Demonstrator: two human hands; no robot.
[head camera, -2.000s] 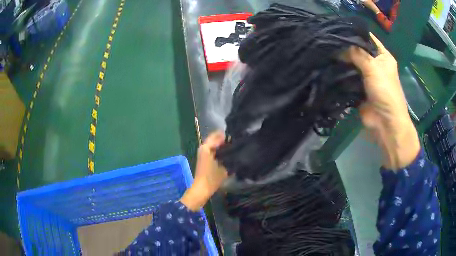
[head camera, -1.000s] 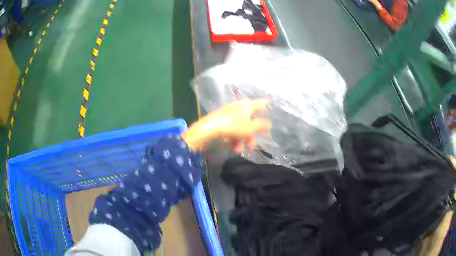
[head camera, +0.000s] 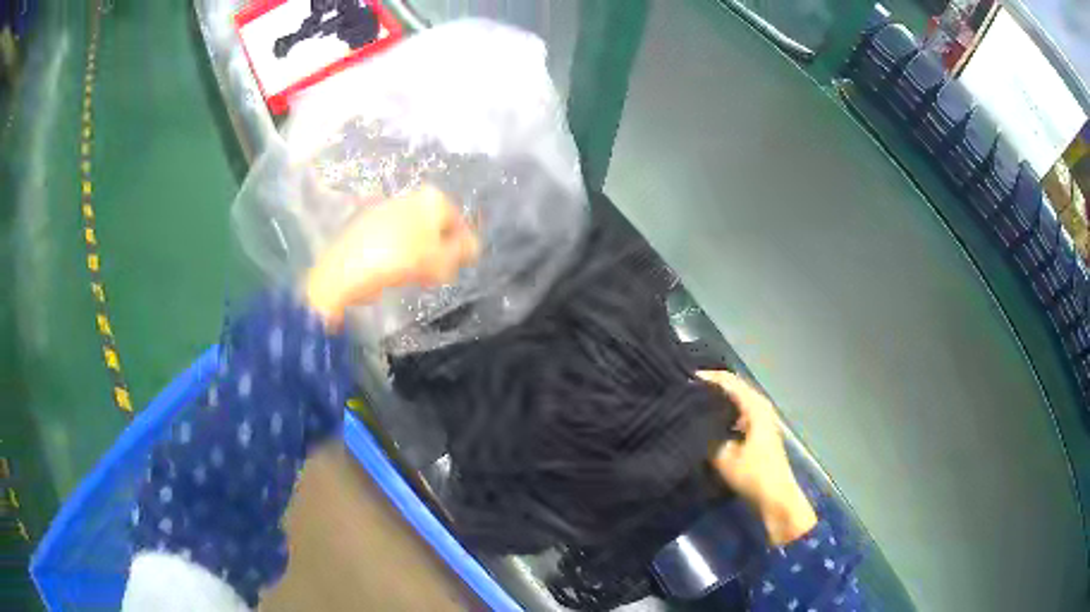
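A large heap of black power cords lies on the bench in front of me. A clear plastic bag lies beyond it and partly over its far end. My left hand is blurred, at the middle of the bag, fingers curled; whether it grips the film cannot be told. My right hand is at the heap's right side, its fingers against the cords. A dark shiny object sits by my right wrist, too blurred to name.
A red tray with white lining and small black parts is at the bench's far end. A blue crate with a cardboard bottom stands at the lower left. The conveyor runs on the right, with a row of navy housings beyond.
The cords lifted in both hands earlier, then at the right, now rest in the heap on the bench. My left hand stays over the bag. The view has swung right.
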